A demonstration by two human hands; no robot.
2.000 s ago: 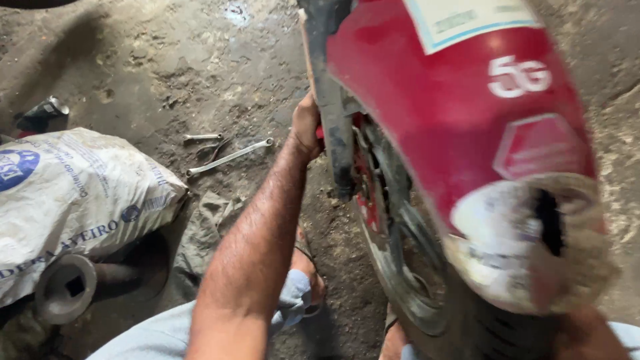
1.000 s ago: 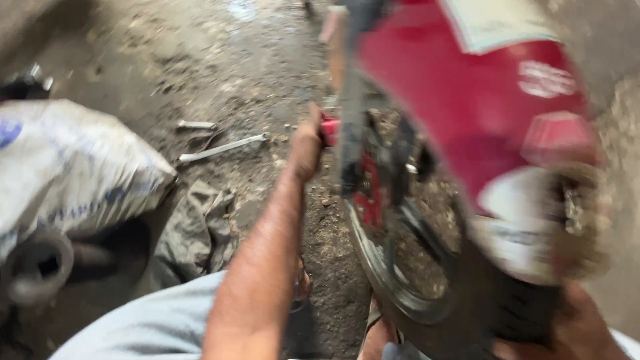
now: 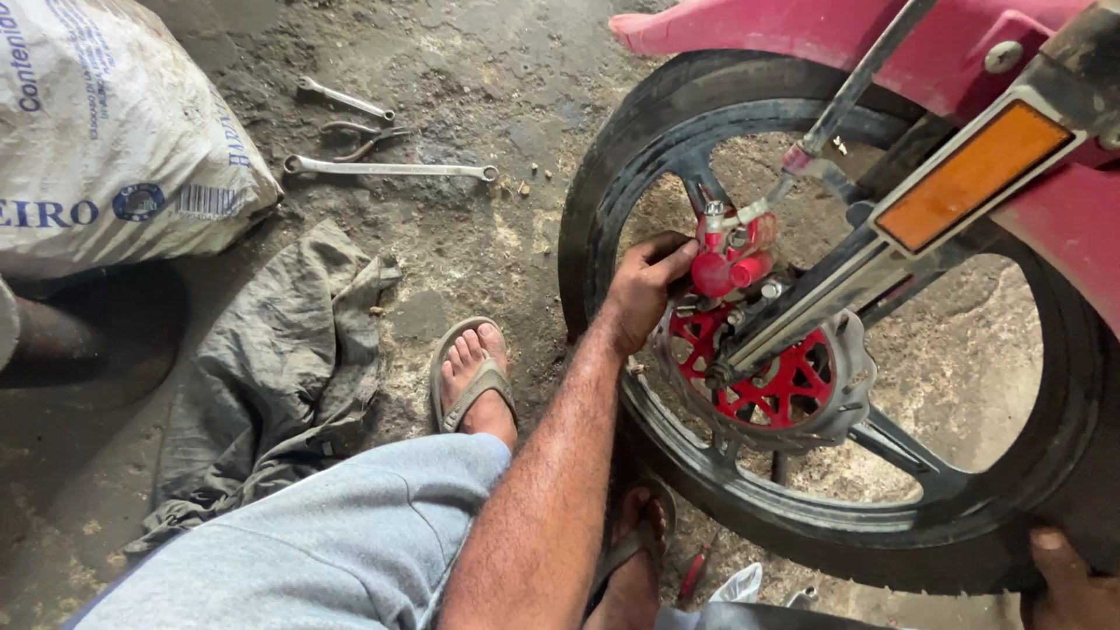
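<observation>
My left hand grips the red brake caliper at the upper left edge of the brake disc, which has a red centre and sits on a motorcycle's spoked front wheel. A hose runs from the caliper up beside the fork leg, which bears an orange reflector. At the lower right, my right hand is partly cut off by the frame edge; its thumb lies by the tire, and the other fingers are hidden. The red fender arches over the wheel.
On the ground to the left lie a short wrench, pliers and a longer combination wrench. A printed white sack and a crumpled grey cloth are farther left. A red-handled tool lies below the wheel.
The view has shifted strongly, from above the fender to the wheel's side. The caliper and disc now show plainly. My left hand was at a red part before as well.
</observation>
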